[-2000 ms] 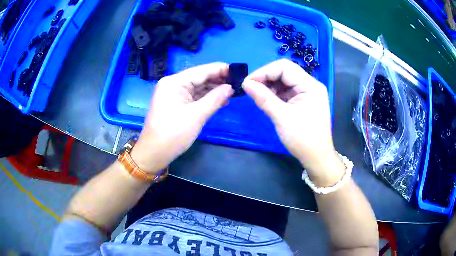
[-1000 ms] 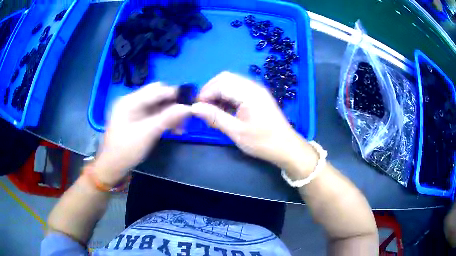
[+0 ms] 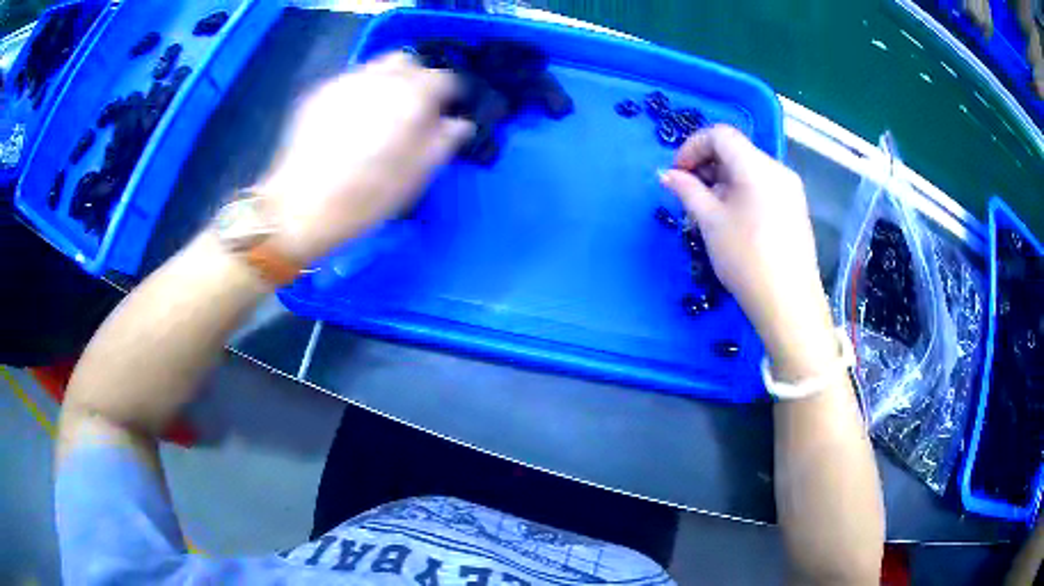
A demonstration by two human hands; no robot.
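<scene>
The blue centre tray (image 3: 515, 326) lies in front of me. Black plastic housings (image 3: 509, 86) are heaped at its back left. Small glossy round black parts (image 3: 675, 118) lie along its right side. My left hand (image 3: 372, 143) is blurred over the left of the tray, with its fingertips at the housing heap; whether it holds a housing cannot be told. My right hand (image 3: 738, 206) is over the round parts, thumb and forefinger close together; whether a small part is between them cannot be told.
A blue bin with scattered black pieces (image 3: 120, 137) is at the left. A clear plastic bag of dark round parts (image 3: 893, 280) lies right of the centre tray, beside a narrow blue tray of dark pieces (image 3: 1013, 366). The green conveyor belt (image 3: 870, 80) runs behind.
My hands were together at a black housing over the tray. They are now apart, the left at the housing heap and the right over the round parts. The view has shifted.
</scene>
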